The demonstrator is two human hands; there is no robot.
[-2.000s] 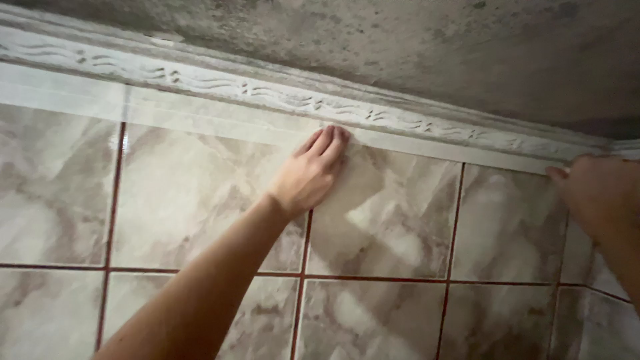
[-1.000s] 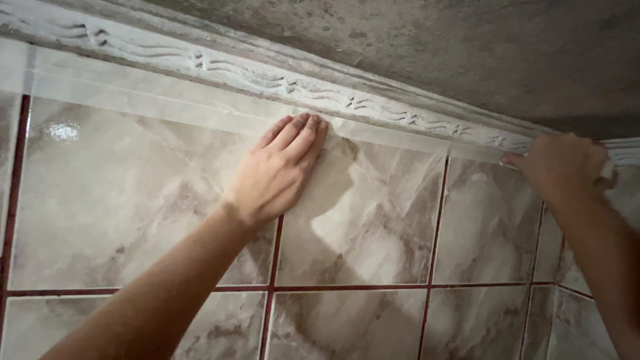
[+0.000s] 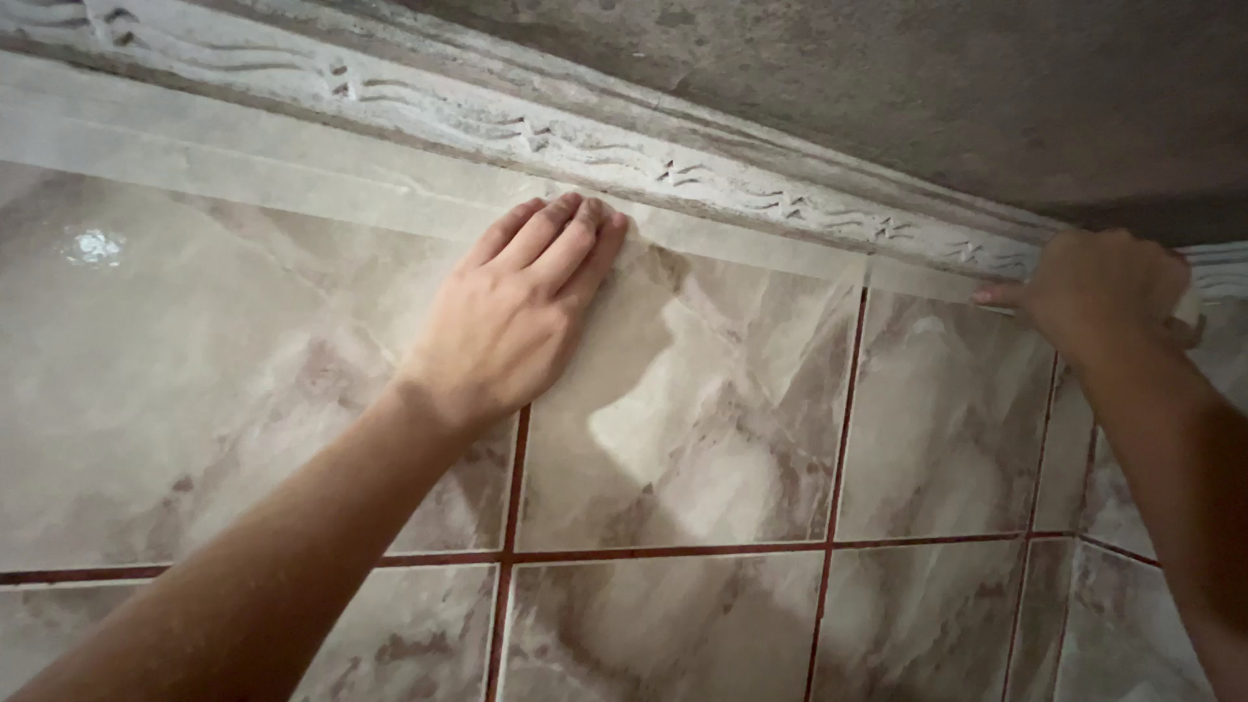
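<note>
A strip of pale translucent masking tape runs along the top of the marbled wall tiles, just under a white molded cornice. My left hand lies flat on the tape and tile near the middle, fingers together and pointing up at the cornice. At the right, close to the corner, my right hand is curled, with a finger touching the tape's lower edge. A pale, rounded thing, perhaps the tape roll, shows partly behind it; the hand hides most of it.
Above the cornice is a rough, stained grey ceiling. Dark red grout lines part the tiles. The wall turns a corner at the right, where more tiles and cornice continue. A shadow falls on the tile beside my left hand.
The view has shifted nearer and to the right. My left hand stays pressed at about the same spot by the cornice, and my right hand remains near the corner.
</note>
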